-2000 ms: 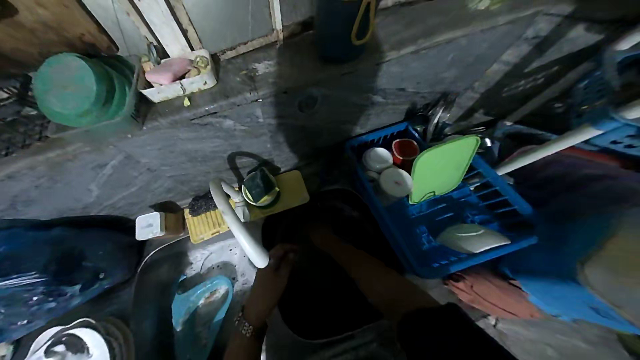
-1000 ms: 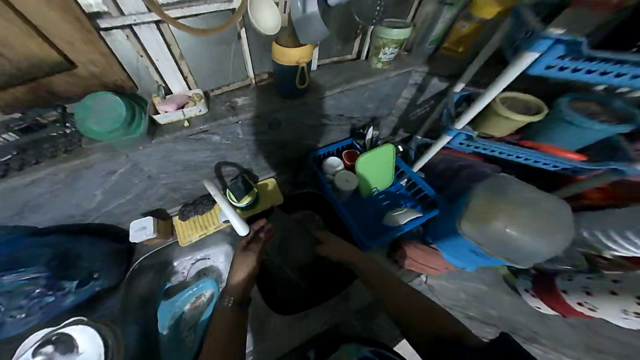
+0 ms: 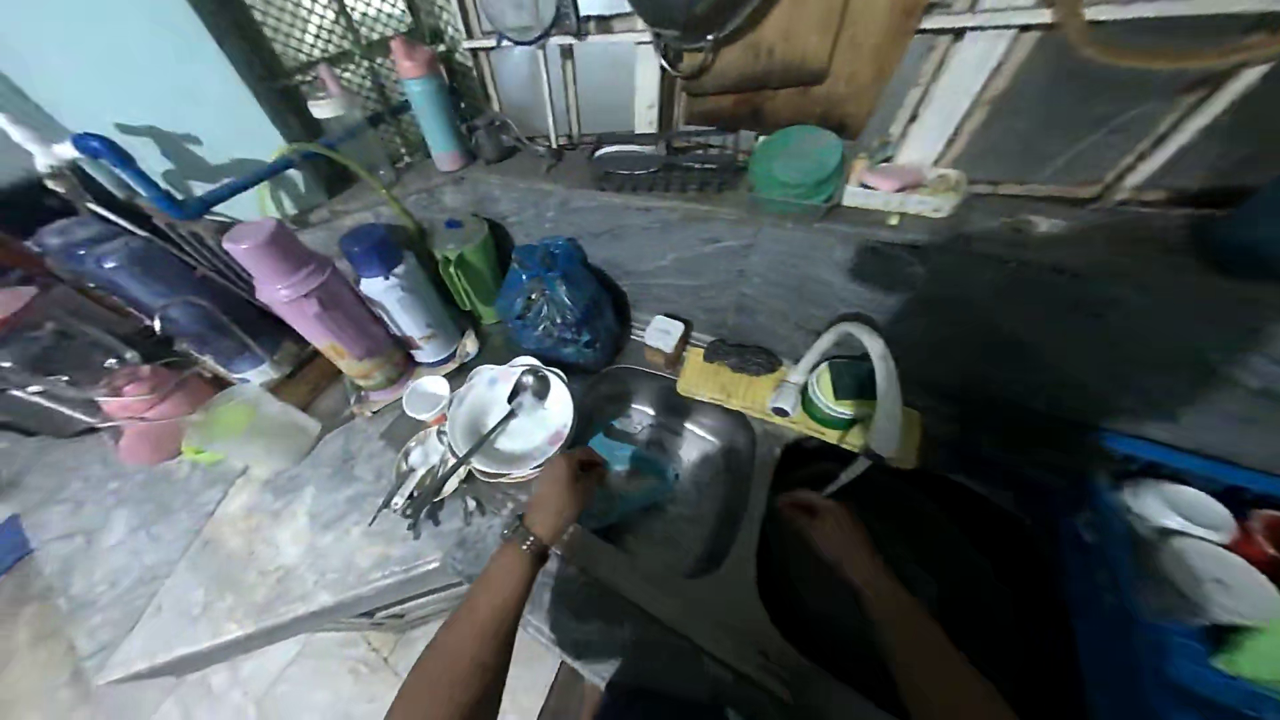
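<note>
My left hand [image 3: 568, 485] is at the near left rim of the steel sink basin [image 3: 715, 430], beside a light blue plastic item [image 3: 630, 480] in it; whether the fingers grip that item is unclear. Over the dark right basin [image 3: 900, 560] is my right hand [image 3: 822, 528], fingers bent, close to a thin pale strip that I cannot identify. A curved white faucet [image 3: 882, 385] rises behind. Left of my left hand stand stacked white bowls [image 3: 535, 430] with a metal ladle [image 3: 528, 388] on top, and a pile of spoons and other cutlery [image 3: 430, 475].
Behind the sink lie a yellow tray [image 3: 725, 388], a dark scrubber [image 3: 742, 356] and a green round tub [image 3: 828, 395]. A blue plastic bag [image 3: 560, 305], a pink thermos [image 3: 315, 300] and a green pitcher [image 3: 468, 268] stand left. At right is a blue dish rack [image 3: 1110, 600].
The view has swung far to the left. My left hand has moved from the right basin to the left one, near the blue item and the bowls. My right hand stays over the right basin.
</note>
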